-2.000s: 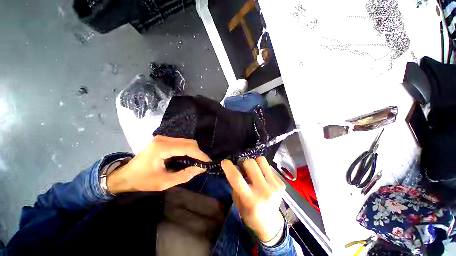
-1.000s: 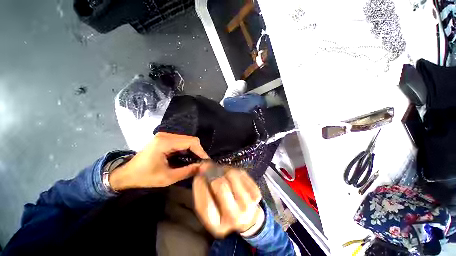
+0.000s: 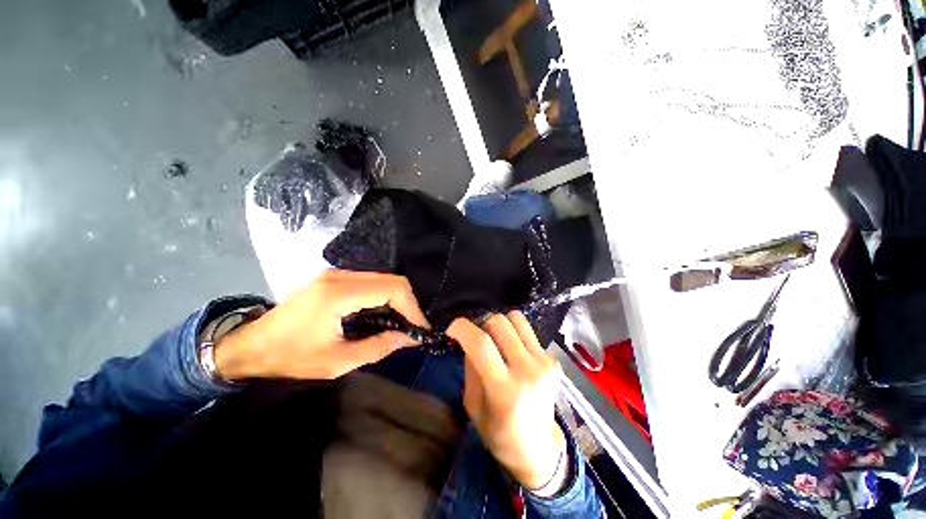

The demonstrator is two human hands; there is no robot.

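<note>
A black garment (image 3: 406, 238) lies over my lap, soft and dark. A thin sparkling bead trim (image 3: 538, 253) shows along its edge. My left hand (image 3: 315, 324) pinches the garment's black edge between thumb and fingers. My right hand (image 3: 508, 390) pinches the same edge just right of it, its fingertips close to my left fingertips. A pale strip (image 3: 594, 288) runs from the work to the table edge. No needle can be made out between the fingers.
On the white table (image 3: 701, 193) lie silver-grey chain (image 3: 807, 71), black-handled scissors (image 3: 743, 350), a flat brown-and-metal tool (image 3: 772, 256) and a floral pouch (image 3: 802, 441). Black garments (image 3: 894, 284) lie at the far side. A clear bag (image 3: 294, 208), red plastic (image 3: 621, 385) and a black crate (image 3: 305, 20) are lower.
My right hand, blurred and lower left a second ago, has moved right and up to the garment edge. My left hand keeps its pinch. The view has shifted slightly.
</note>
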